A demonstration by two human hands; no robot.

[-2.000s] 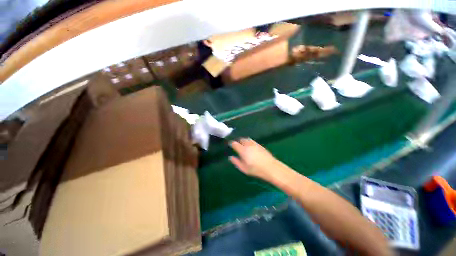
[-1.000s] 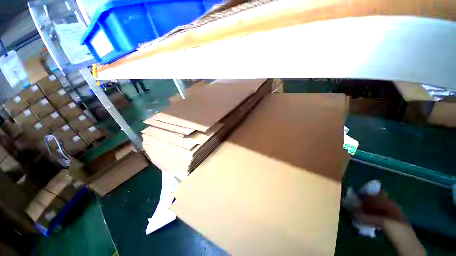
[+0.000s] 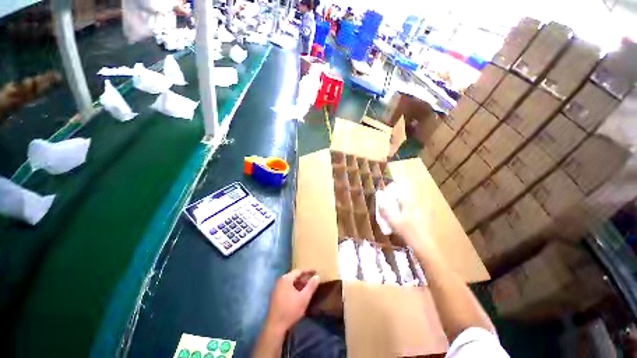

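An open brown carton [image 3: 395, 314] stands beside the dark table. Its brown divider [image 3: 356, 183] has bare cells at the middle and back. White wrapped pieces [image 3: 377, 264] stand in the near cells. My right hand [image 3: 399, 210] is over the cells on the right side, closed on a white wrapped piece [image 3: 383, 214]; its lower end is at cell level. My left hand [image 3: 296, 294] is at the near end of the carton's left flap, fingers curled near its edge; whether it grips the flap is unclear.
Left of the carton, the table bears a calculator [image 3: 232, 218], an orange-blue tape dispenser [image 3: 268, 170] and a green-dotted sticker sheet [image 3: 205, 347]. More wrapped pieces [image 3: 60, 155] lie along the green belt [image 3: 105, 210]. Stacked cartons [image 3: 520, 140] stand at right.
The view has swung right from the board stack to the open carton. The hand with white pieces beside the stack is now over the carton; my left hand has come into view.
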